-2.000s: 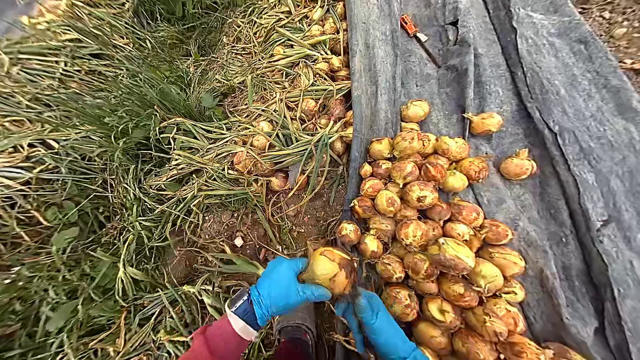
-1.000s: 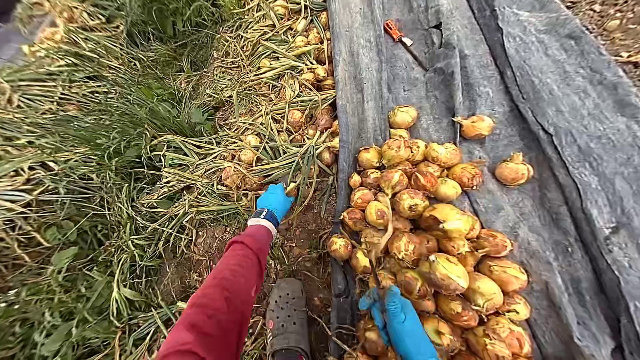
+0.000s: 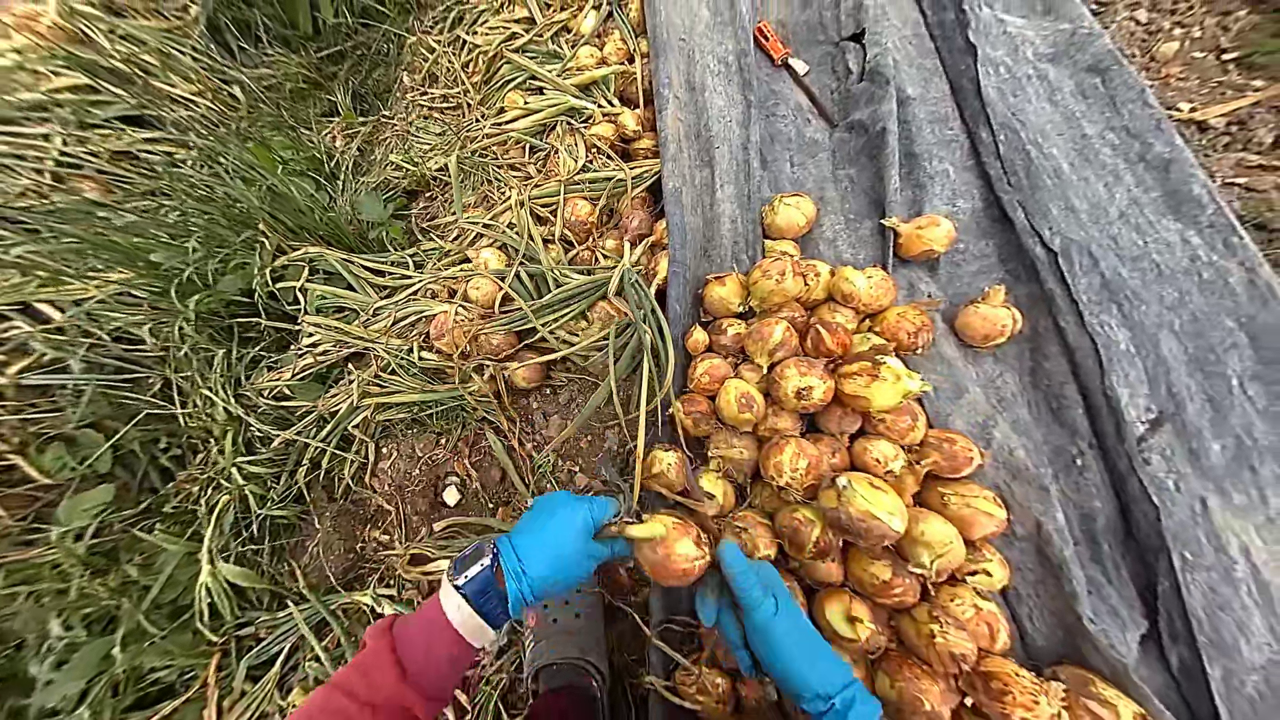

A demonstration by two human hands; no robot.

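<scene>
My left hand (image 3: 562, 548), in a blue glove, grips the neck of a yellow onion (image 3: 673, 550) near the bottom centre. The onion's green leaves trail upward from that hand. My right hand (image 3: 768, 620), also gloved in blue, is just right of the bulb with its thumb and fingers apart; whether it touches the onion cannot be made out. Beside it lies a pile of trimmed onions (image 3: 800, 460) on grey ground fabric (image 3: 1040, 420). An orange-handled knife (image 3: 782, 55) rests on the fabric at the top.
Onions with long drying leaves (image 3: 480, 290) lie on the soil left of the fabric. Grass and weeds (image 3: 150, 300) cover the far left. My shoe (image 3: 567, 635) stands at the bottom between soil and fabric. Folds run along the fabric.
My left hand reached out to the leafy onions one second ago and is now back near my right hand, holding an onion. The onion held two seconds ago has left my hands.
</scene>
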